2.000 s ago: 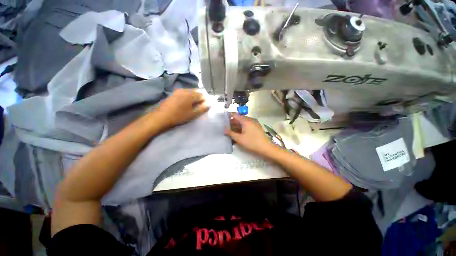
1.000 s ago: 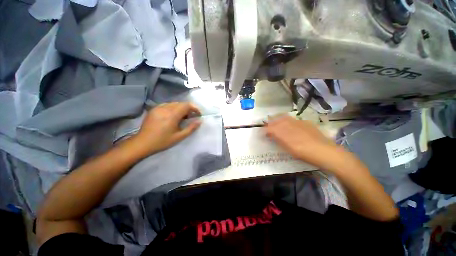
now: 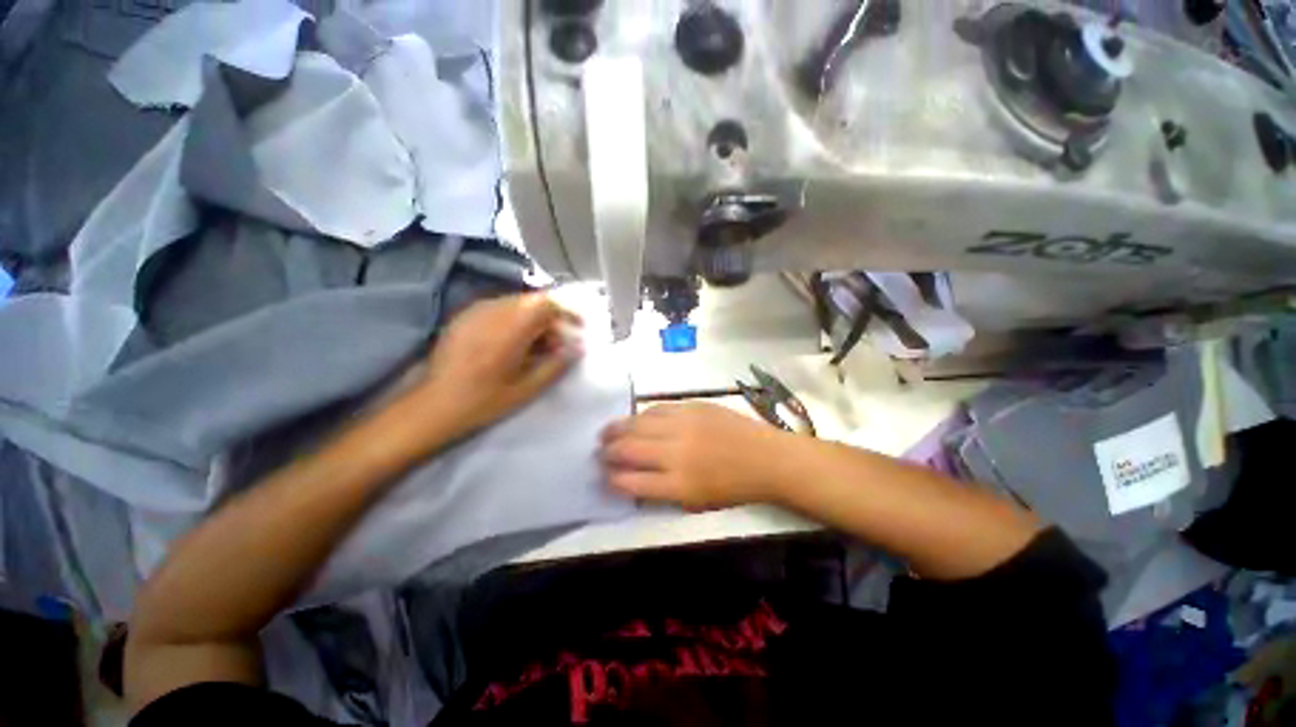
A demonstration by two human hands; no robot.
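A large pale grey garment panel (image 3: 490,476) lies on the machine table, left of and in front of the needle area. My left hand (image 3: 498,362) is on the cloth just left of the presser foot, with its fingertips in the bright light and partly washed out. My right hand (image 3: 689,455) lies at the panel's right edge, fingers on the cloth; whether they pinch it is not clear. A bright blue piece (image 3: 679,338) sits by the presser foot. Dark-bladed thread snips (image 3: 776,401) lie on the table behind my right hand.
The off-white sewing machine head (image 3: 881,156) spans the back. Scrap strips (image 3: 888,315) lie behind the needle. A grey cut-piece stack with a white label (image 3: 1140,466) is at the right. Grey cloth (image 3: 256,320) is heaped at the left. Blue plastic or cloth (image 3: 1173,665) shows at lower right.
My right hand has moved left from bare table onto the panel's right edge. My left hand has shifted slightly toward the needle. The snips are now uncovered. The view has shifted.
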